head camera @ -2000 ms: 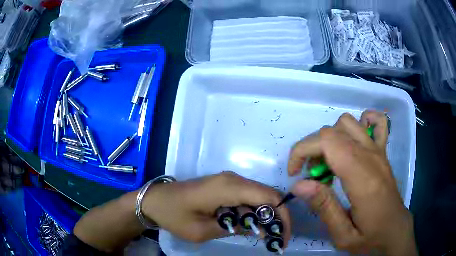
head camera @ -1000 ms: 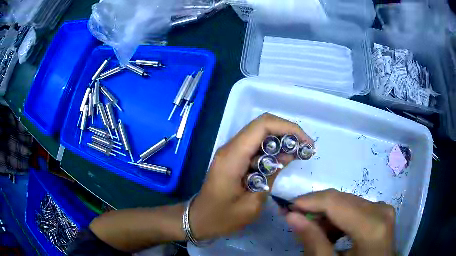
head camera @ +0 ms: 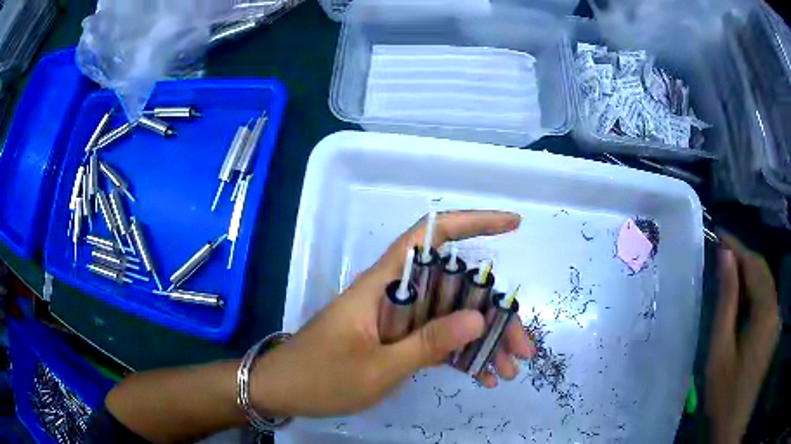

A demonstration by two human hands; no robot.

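Observation:
My left hand (head camera: 373, 347) is over the white tray (head camera: 317, 217) and grips several silver cylinders (head camera: 448, 290) side by side. Their black ends with thin white or yellowish rods point up. The thumb lies across them and the index finger is stretched out to the right. My right hand (head camera: 741, 334) is at the right edge of the view, beside the tray's right rim, partly cut off and blurred. A bit of bright green handle (head camera: 691, 397) shows left of it; whether the hand holds it cannot be seen.
Dark curly trimmings (head camera: 551, 364) and a pink piece (head camera: 635, 245) lie in the white tray. The blue tray (head camera: 186, 208) at left holds scattered cylinders. A clear box with white lining (head camera: 451, 87) and a box of printed packets (head camera: 637, 100) stand behind. A blue tote (head camera: 56, 390) is lower left.
The cylinders in my left hand have gone from facing the camera to standing more upright. My right hand with the dark-tipped tool has left them and moved to the far right; the tip is out of sight.

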